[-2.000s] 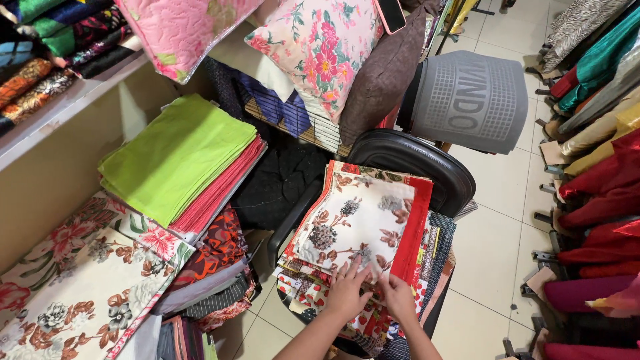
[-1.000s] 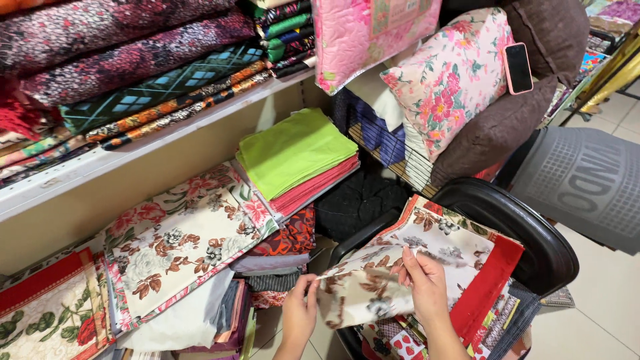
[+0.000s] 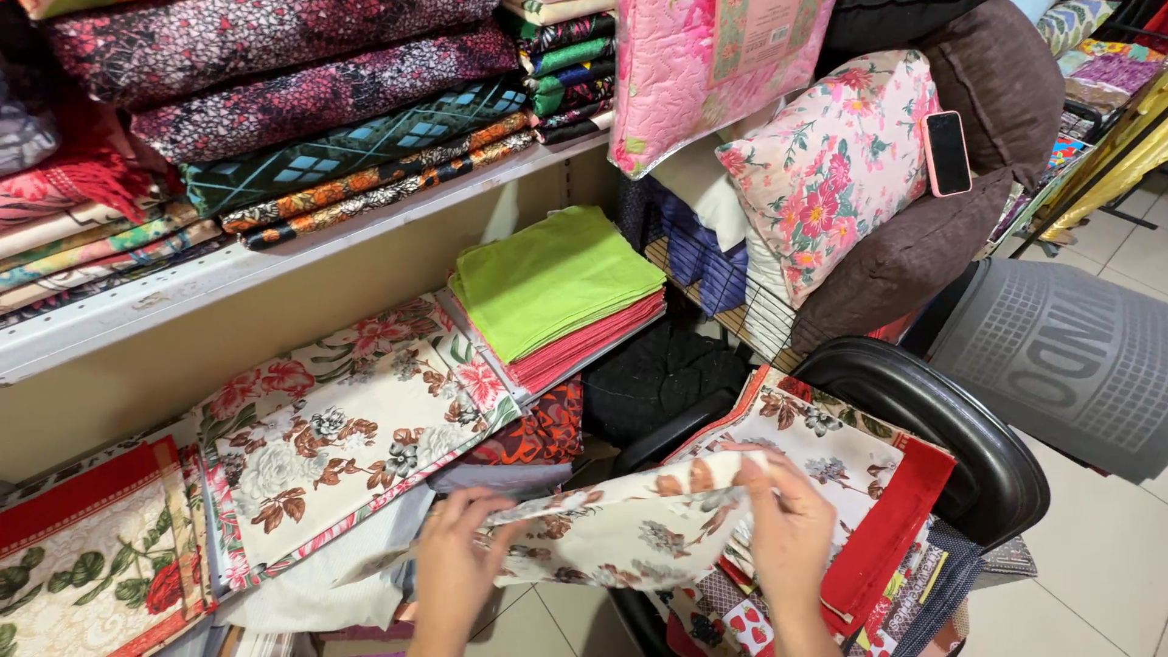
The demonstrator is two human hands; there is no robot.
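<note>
A cream fabric piece with brown and grey flowers (image 3: 630,538) hangs between my two hands, somewhat blurred. My left hand (image 3: 465,552) grips its left end, and my right hand (image 3: 787,511) pinches its upper right corner. Beneath and beyond my right hand, a stack of folded fabrics with a similar floral piece on top (image 3: 821,447) lies on a black chair (image 3: 949,429). Left of my left hand, another floral cloth (image 3: 338,447) tops a pile, with lime green folded cloths (image 3: 557,278) stacked at its upper right.
Folded fabrics with red borders (image 3: 100,547) lie at the lower left. A white shelf (image 3: 274,274) holds rolled and folded textiles above. A floral cushion (image 3: 835,173), a pink-cased phone (image 3: 949,153) and a wire basket (image 3: 721,301) stand behind the chair. Grey mats (image 3: 1068,356) are at right.
Two seconds ago both hands rested on the chair's fabric stack; now they hold a floral piece raised off it, to the left. The view has swung left.
</note>
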